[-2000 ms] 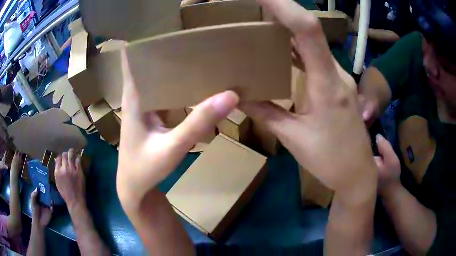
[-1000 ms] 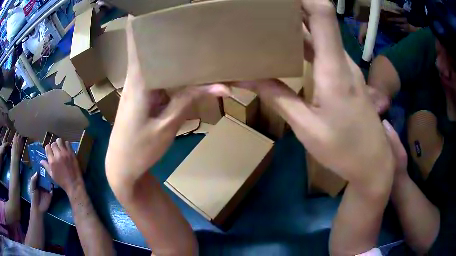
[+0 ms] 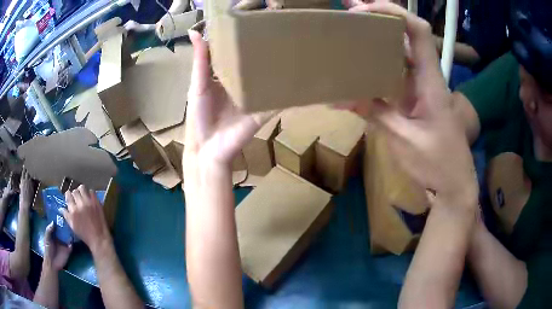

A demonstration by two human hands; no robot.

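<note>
A brown mailer box (image 3: 321,59) is held up in both hands at the top centre, its long plain face towards me and a short end panel showing at its left. My left hand (image 3: 218,117) grips its left end, with fingertips up beside the end panel. My right hand (image 3: 427,114) grips its right end, fingers over the top right corner and the thumb side below, slightly blurred. The far side and inside of the box are hidden. A closed mailer box (image 3: 281,220) lies on the table below, partly behind my left forearm.
Open brown boxes (image 3: 154,90) lie at the back left; more boxes (image 3: 333,148) stand behind the closed one. Another open box (image 3: 390,199) is at the right. A left neighbour's hands hold a blue printed item (image 3: 59,214) at a box. A person in dark green sits right. A white post (image 3: 449,42) stands behind.
The held box and both hands have moved right, and its short left end panel now shows. More of the boxes behind is uncovered. My left forearm now covers part of the closed box.
</note>
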